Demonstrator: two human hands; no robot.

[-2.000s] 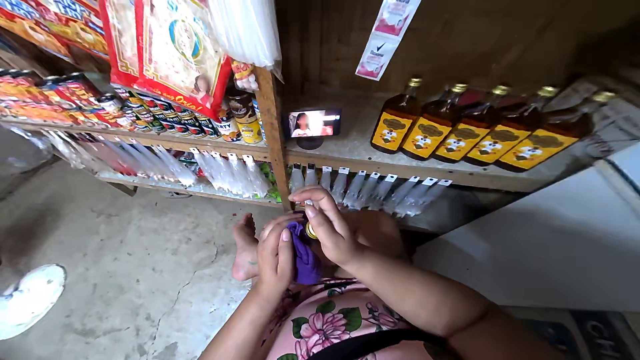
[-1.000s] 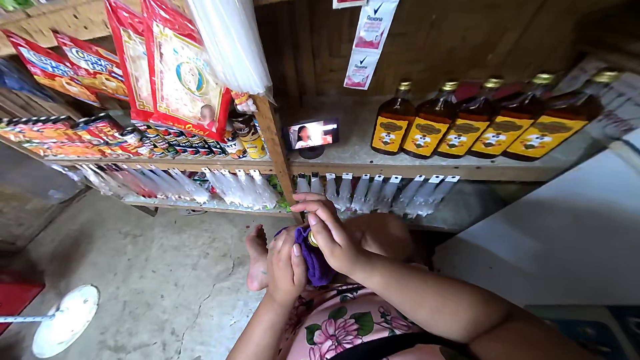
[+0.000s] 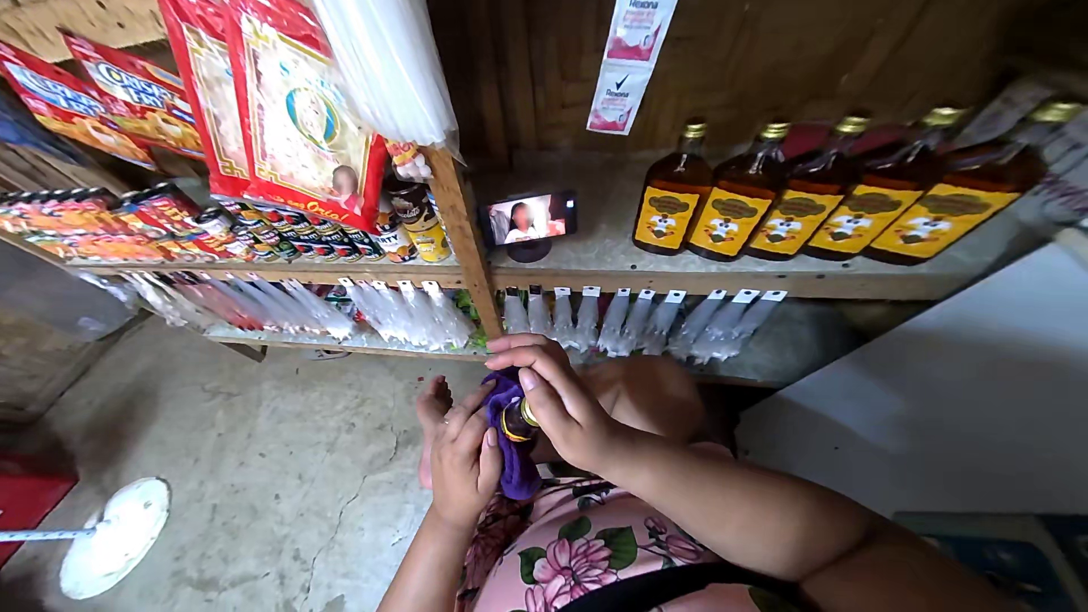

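A small dark glass bottle (image 3: 516,422) with a gold cap lies between my hands above my lap, partly wrapped in a purple cloth (image 3: 518,476). My left hand (image 3: 463,463) presses the cloth around the bottle from the left. At the capped end is my right hand (image 3: 561,404), its fingers bent over the bottle and cloth; its palm side is hidden. Several amber liquor bottles (image 3: 733,212) with yellow labels and gold caps stand in a row on the wooden shelf (image 3: 595,276) ahead.
A phone (image 3: 529,219) on a stand is beside the shelf post (image 3: 463,246). Cans (image 3: 297,234) and hanging snack packs (image 3: 306,110) are at the left; small plastic bags (image 3: 629,323) hang below the shelf edge. A white panel (image 3: 935,391) stands at the right, a round white object (image 3: 119,540) lower left.
Both hands stay together around the cloth and the small bottle, with only slight finger shifts. The view has shifted a little. The bottles on the shelf have not plainly moved.
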